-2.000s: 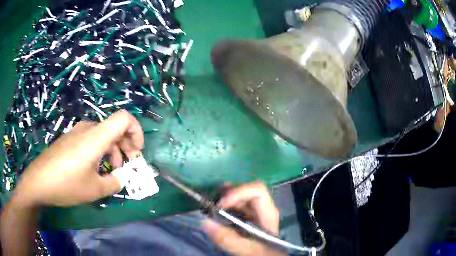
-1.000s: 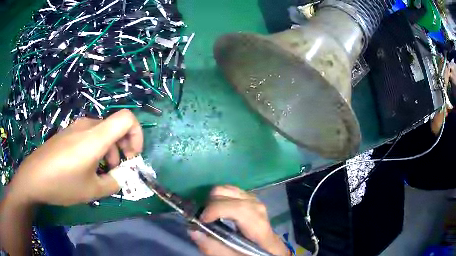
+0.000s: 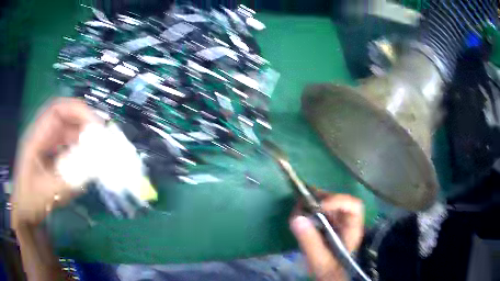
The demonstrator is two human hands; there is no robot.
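Observation:
My left hand (image 3: 41,159) is at the left, raised over the bench, and grips a white plastic housing (image 3: 104,156). The housing is overexposed and blurred; wires and a yellow bit hang from its lower right side. My right hand (image 3: 329,225) holds the soldering iron (image 3: 307,195) like a pen, its tip pointing up and left near the edge of the wire pile, apart from the housing. The pile of black, white and green wire leads (image 3: 181,82) lies mid-bench, blurred by motion.
The beige fume extraction hood (image 3: 373,148) stands right of the pile, with a ribbed grey duct (image 3: 458,27) above it. Dark boxes (image 3: 471,115) are at the right. The green bench mat's (image 3: 192,236) front edge runs just before the wearer's lap.
The view has shifted. My left hand has lifted the housing and turned it, wires now showing on its right. The iron's tip has come away from the housing and points up.

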